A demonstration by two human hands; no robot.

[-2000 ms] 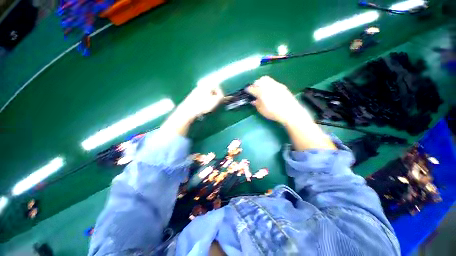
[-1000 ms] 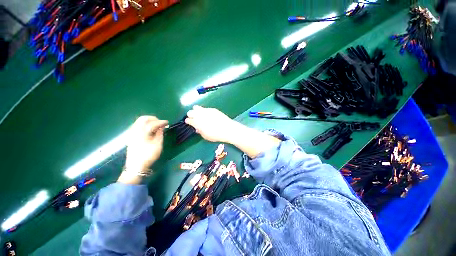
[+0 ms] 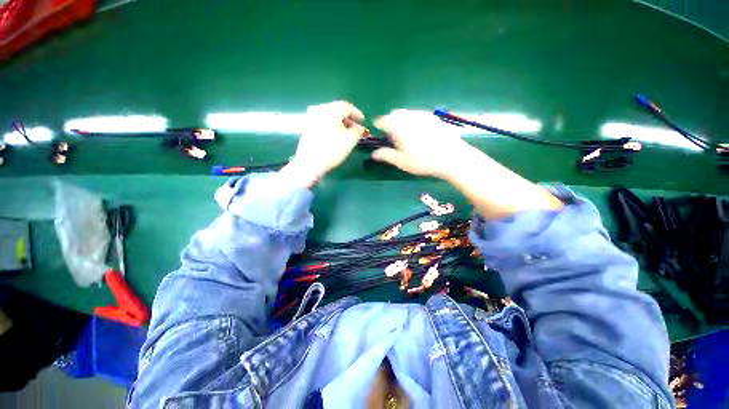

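Observation:
My left hand (image 3: 329, 137) and my right hand (image 3: 420, 144) are close together over the near edge of the green belt. Between them is a cable lead with a coppery end (image 3: 365, 134) and a dark part, mostly hidden by the fingers. My left hand pinches the coppery end. My right fingers grip the dark part. A blue plug with a red band (image 3: 228, 170) sticks out to the left, past my left wrist; whether it belongs to the held lead is hidden. A bundle of leads (image 3: 376, 254) with coppery ends lies close to my body.
Leads lie spaced along the belt (image 3: 344, 60), one with a blue plug (image 3: 511, 134) at right. Red-handled pliers or cutters (image 3: 121, 299) and a clear plastic bag (image 3: 81, 232) lie at left. Black plastic parts (image 3: 675, 240) are heaped at right. A red container (image 3: 40, 24) is top left.
The view has turned and shifted left, bringing the red-handled tool and bag into sight. The hands stay close together, with the coppery end now between them.

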